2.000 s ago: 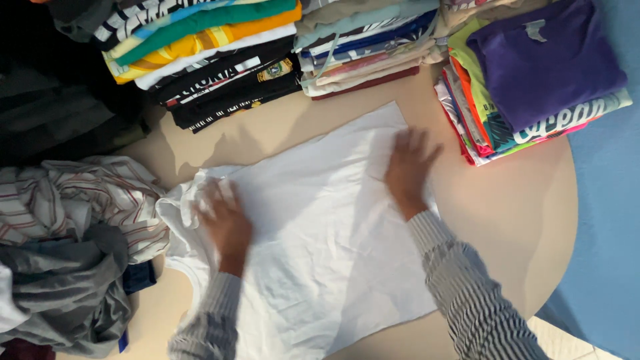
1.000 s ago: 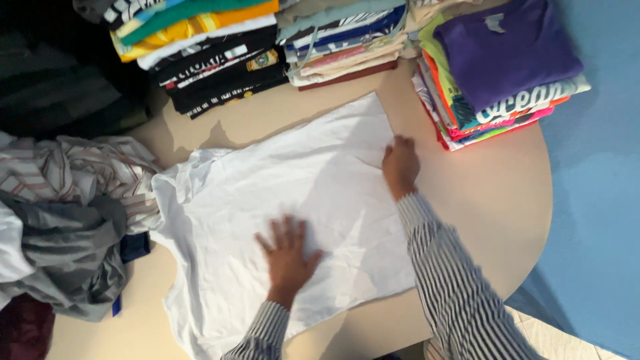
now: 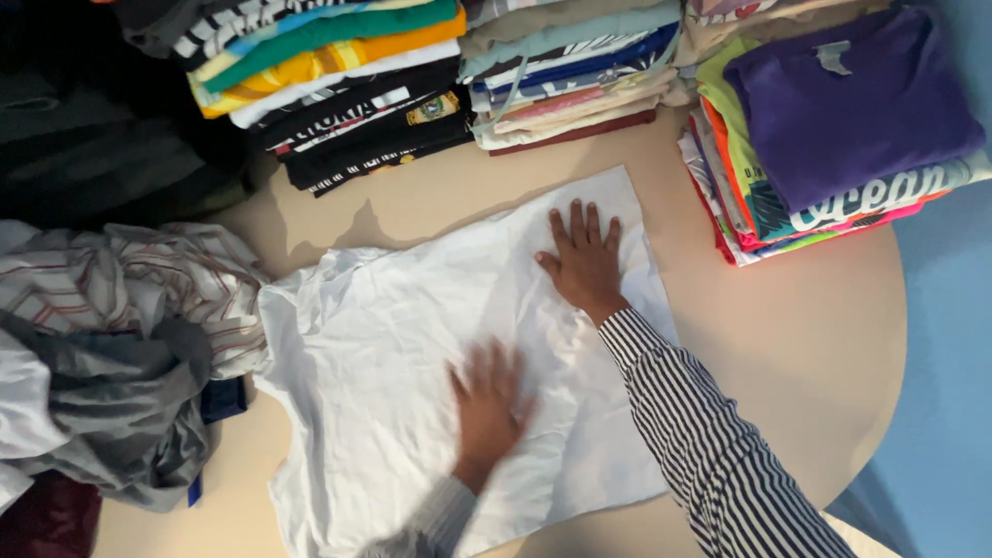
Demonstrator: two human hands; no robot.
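A white T-shirt (image 3: 403, 333) lies spread on the beige table (image 3: 806, 341), its neck and sleeve end at the left, with small wrinkles across it. My left hand (image 3: 490, 407) is over the middle of the shirt, fingers spread and blurred by motion; whether it touches the cloth I cannot tell. Flat on the shirt near its right edge rests my right hand (image 3: 585, 256), palm down with fingers apart. Neither hand grips anything.
Folded shirts form a stack (image 3: 372, 101) at the back left, another stack (image 3: 573, 77) at the back middle, and one topped by a purple shirt (image 3: 852, 116) at the right. Crumpled striped and grey clothes (image 3: 132, 387) lie at the left, touching the white shirt.
My left hand has moved from the shirt's left part to its middle. My right hand, closed at the right edge one second ago, now lies spread on the cloth.
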